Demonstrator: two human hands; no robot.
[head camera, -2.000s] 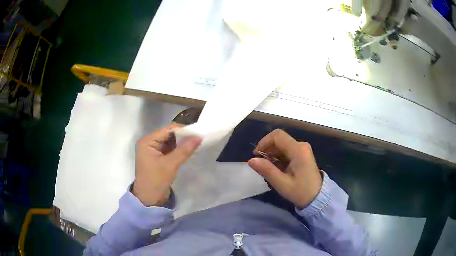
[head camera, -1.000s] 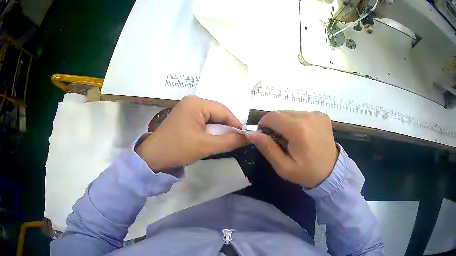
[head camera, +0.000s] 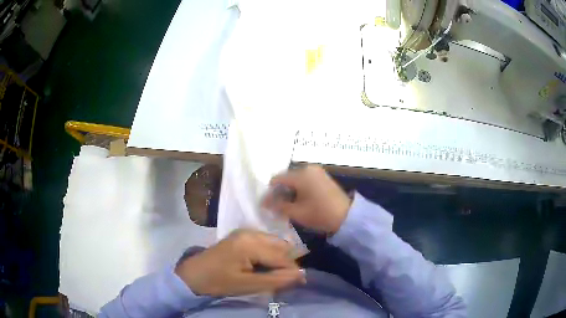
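A white fabric piece (head camera: 245, 180) runs from the white sewing table (head camera: 177, 93) over its front edge and down to my lap. My left hand (head camera: 242, 264) is low, in front of my jacket, with its fingers closed on the lower end of the cloth. My right hand (head camera: 309, 200) is above and to the right of it, at the cloth's right side near the table edge. It is blurred. Something small and dark shows between its fingers, but I cannot tell what it is. The stack of white panels (head camera: 105, 217) lies at the left.
The sewing machine (head camera: 481, 81) stands at the right, its needle area brightly lit. A ruler scale (head camera: 385, 146) runs along the table front. A trolley's yellow handle (head camera: 93, 128) is at the left. Brown cardboard (head camera: 202, 194) shows beside the stack.
My hands were together at the table edge and are now apart. My left hand has moved down toward my lap; my right hand has moved left. More cloth hangs over the edge.
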